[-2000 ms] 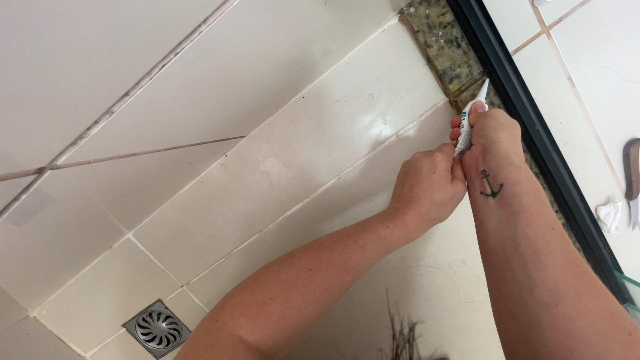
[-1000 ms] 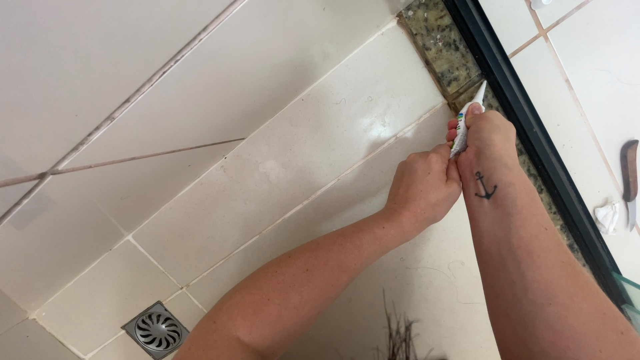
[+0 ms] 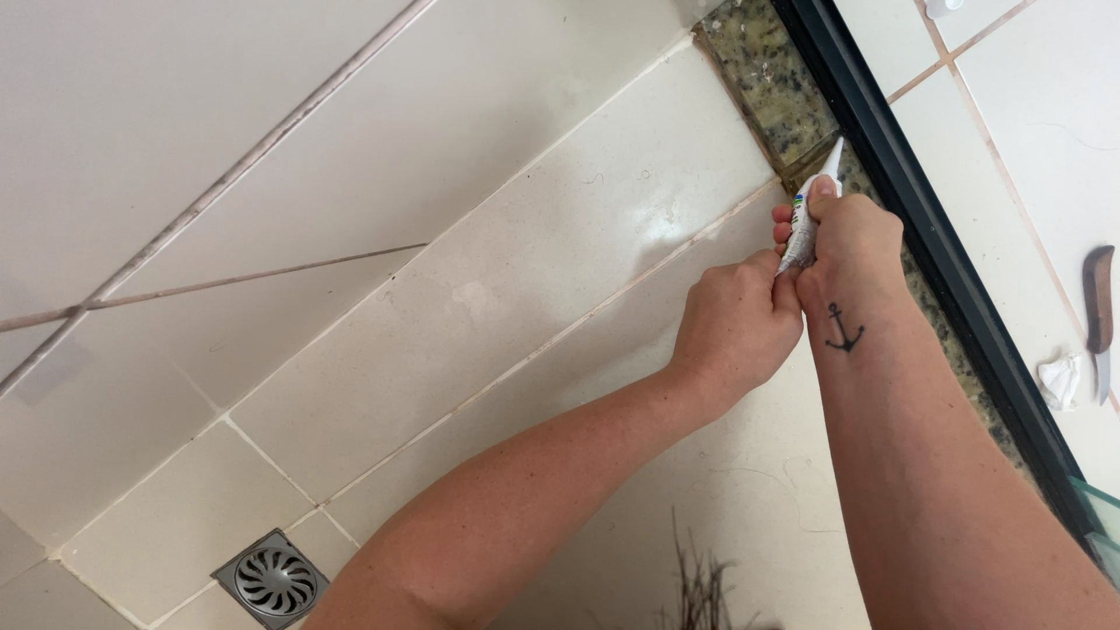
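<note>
A white squeeze tube with a tapered nozzle [image 3: 803, 229] is between my two hands. My right hand [image 3: 853, 236] is closed around its upper body, thumb near the base of the nozzle. My left hand [image 3: 742, 319] pinches the tube's bottom end. The nozzle's tip points up and touches or nearly touches the joint between the speckled granite sill [image 3: 770, 74] and the black metal track [image 3: 945, 262]. Part of the tube is hidden by my fingers.
Tiled wall [image 3: 262, 131] rises at the left above the tiled floor [image 3: 525, 289]. A round-slotted metal drain [image 3: 276, 579] lies bottom left. Beyond the track are a wooden-handled knife [image 3: 1099, 302] and crumpled white paper or cloth [image 3: 1060, 381]. Glass panel edges [image 3: 1098, 512] show at the lower right.
</note>
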